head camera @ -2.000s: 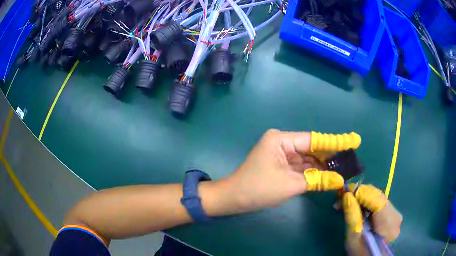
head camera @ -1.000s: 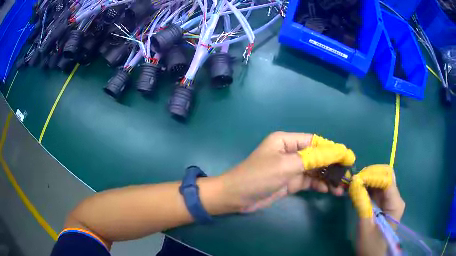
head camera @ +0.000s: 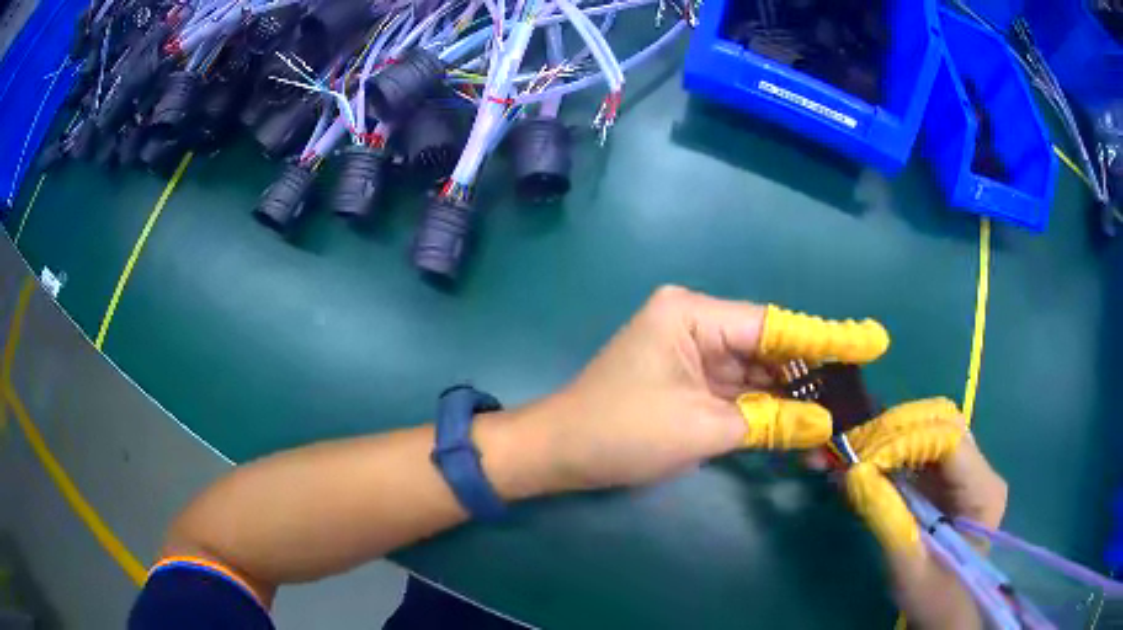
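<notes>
My left hand (head camera: 690,382), with yellow finger cots on thumb and index finger, holds a black connector housing (head camera: 847,396) between its fingers. Small light marks show on the housing's left side. My right hand (head camera: 930,492), also with yellow finger cots, pinches thin core wires (head camera: 842,448) at the housing's lower edge. The pale lilac cable (head camera: 967,566) runs from my right hand down to the lower right. The wire tips at the housing are too small and covered to make out.
Wire harnesses (head camera: 493,117) with black round connector shells (head camera: 442,236) are piled at upper left. A larger blue bin (head camera: 807,108) holds black housings at the back. A narrower blue bin (head camera: 1004,201) stands right of it. Grey floor (head camera: 92,455) shows at lower left.
My left index finger and thumb have spread apart again around the housing, exposing more of it than one second ago. My right fingers have moved left against its lower edge, and the cable has shifted.
</notes>
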